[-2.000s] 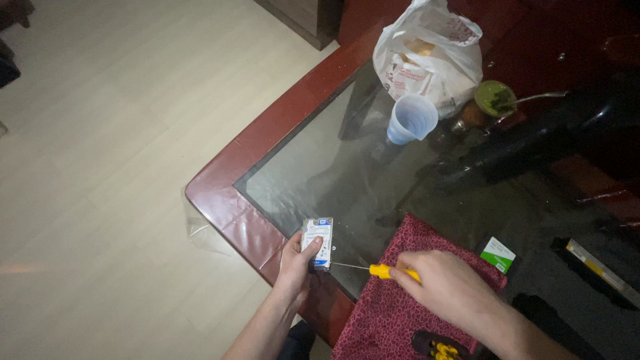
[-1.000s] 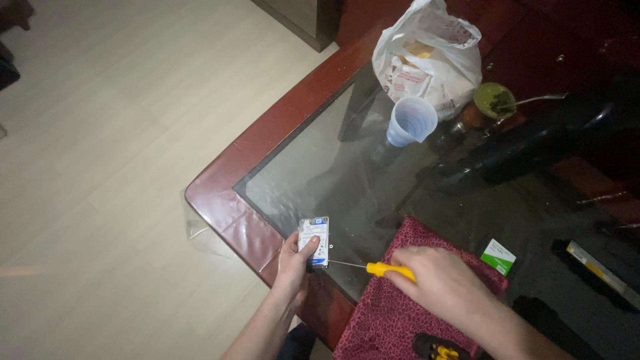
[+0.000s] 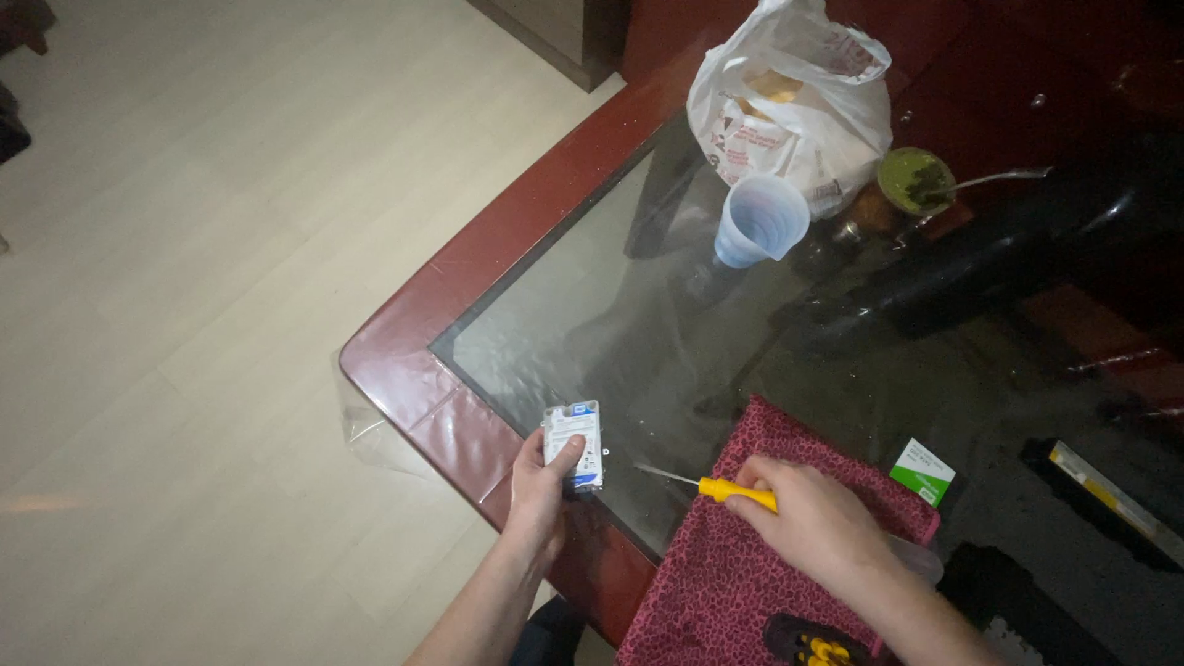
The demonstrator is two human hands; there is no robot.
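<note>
My left hand holds a small flat hard drive near the table's edge, its labelled face up and my thumb across it. A small metal tab shows at the drive's right side. In my right hand is a yellow-handled screwdriver; its thin shaft points left toward the drive, with a gap between tip and drive. Beneath my right hand lies a pink leopard-print cloth, and a dark pouch with yellow-handled pieces rests on it.
A plastic bag, a blue translucent cup and a mate gourd with metal straw stand at the table's far side. A green and white card and a long slim item lie right. The table's red border faces the floor.
The screwdriver's tip was at the drive's lower edge in the earlier frames; now my right hand has drawn it back to the right, away from the drive.
</note>
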